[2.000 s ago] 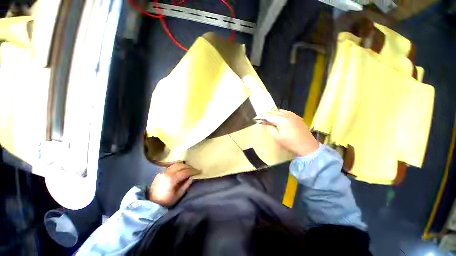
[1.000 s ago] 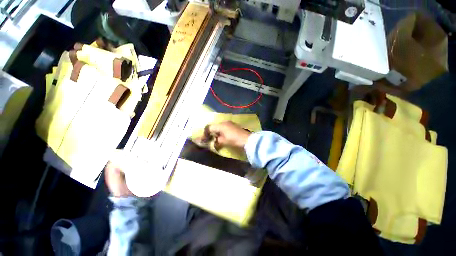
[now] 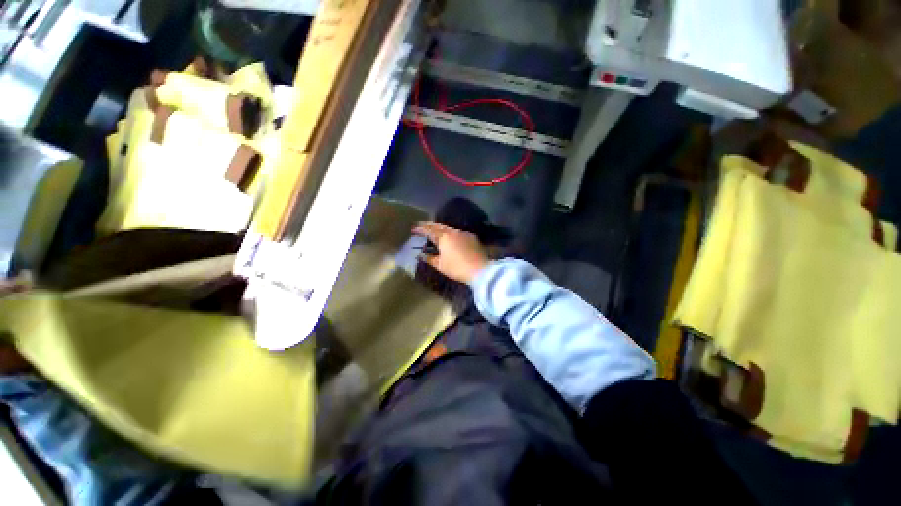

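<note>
A yellow foam-backed cover [image 3: 188,385] with a brown inside lies open around the rounded end of the white sewing arm [image 3: 286,311]. Its yellow flap hangs in front, and a tan-grey panel [image 3: 370,316] extends to the right of the arm. My right hand [image 3: 454,252] is just beyond this panel's upper right corner, fingers closed around what looks like small dark snips; a pale patch lies beside the fingertips. My left sleeve [image 3: 74,445] shows at the lower left, but the cover and picture edge hide my left hand almost wholly.
An orange-yellow template strip [image 3: 311,119] runs along the sewing arm. Stacks of yellow covers with brown ends stand at left [image 3: 188,183] and right [image 3: 790,296]. A white machine housing [image 3: 692,49] is at upper right. A red looped cable [image 3: 479,184] hangs near the floor rails.
The cover has spread out to the left across the arm's end. My left hand has moved left from the arm's end, out of clear sight. My right hand stays to the arm's right.
</note>
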